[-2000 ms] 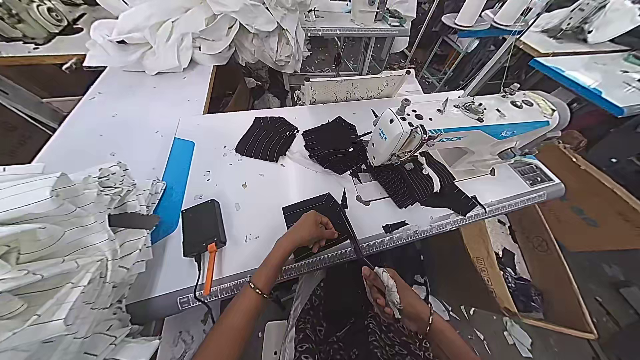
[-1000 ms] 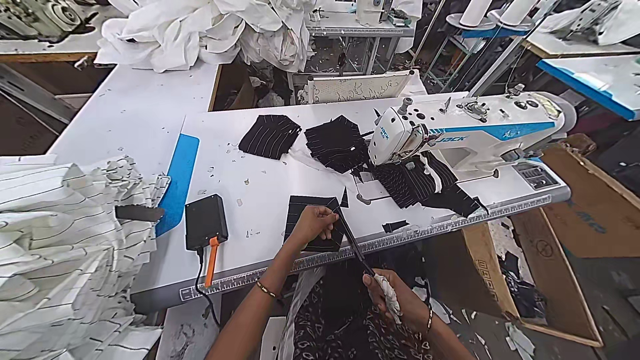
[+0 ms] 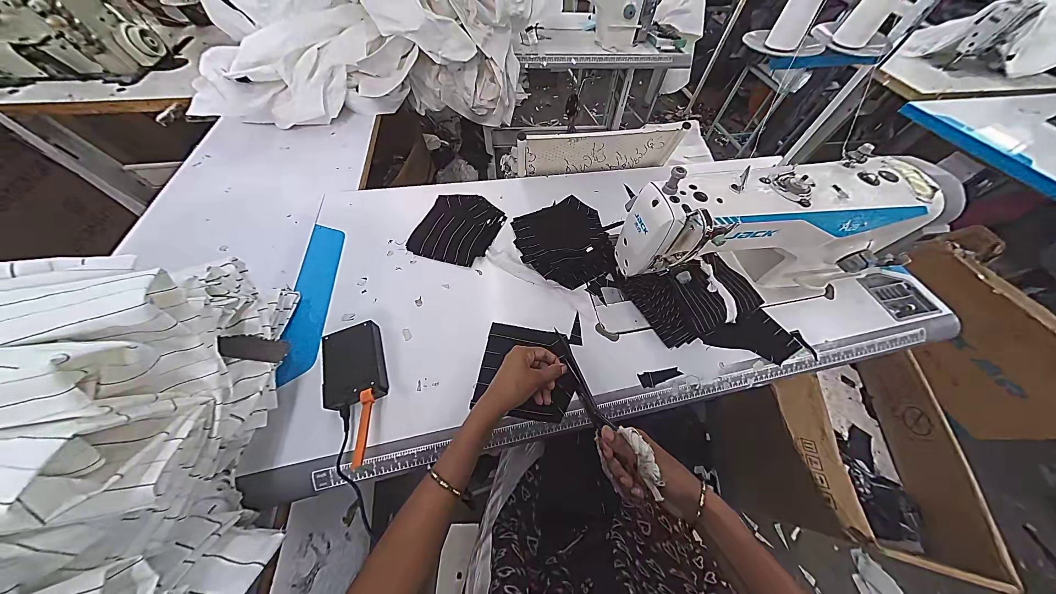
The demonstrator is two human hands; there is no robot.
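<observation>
My left hand (image 3: 528,381) pinches a black pinstriped fabric piece (image 3: 505,351) lying at the table's front edge. In my right hand (image 3: 623,466) is a pair of dark scissors (image 3: 584,388) with white cloth wrapped at the handle; the blades point away from me, along the piece's right edge. A small black scrap (image 3: 576,330) lies by the blade tips, another scrap (image 3: 659,377) to the right. Farther back are two black striped piles, one left (image 3: 455,229) and one right (image 3: 563,239). More striped pieces (image 3: 691,301) lie beneath the head of a white Jack sewing machine (image 3: 767,216).
White striped fabric (image 3: 124,412) is heaped at the left. A black box with a cable (image 3: 353,363) and an orange strip (image 3: 363,429) sits on the white table (image 3: 396,330). White cloth (image 3: 330,58) is piled behind. Cardboard boxes (image 3: 899,445) stand at the lower right.
The scissors, seen near the piece's right edge before, remain there. My left hand has shifted slightly relative to the piece, toward its right edge.
</observation>
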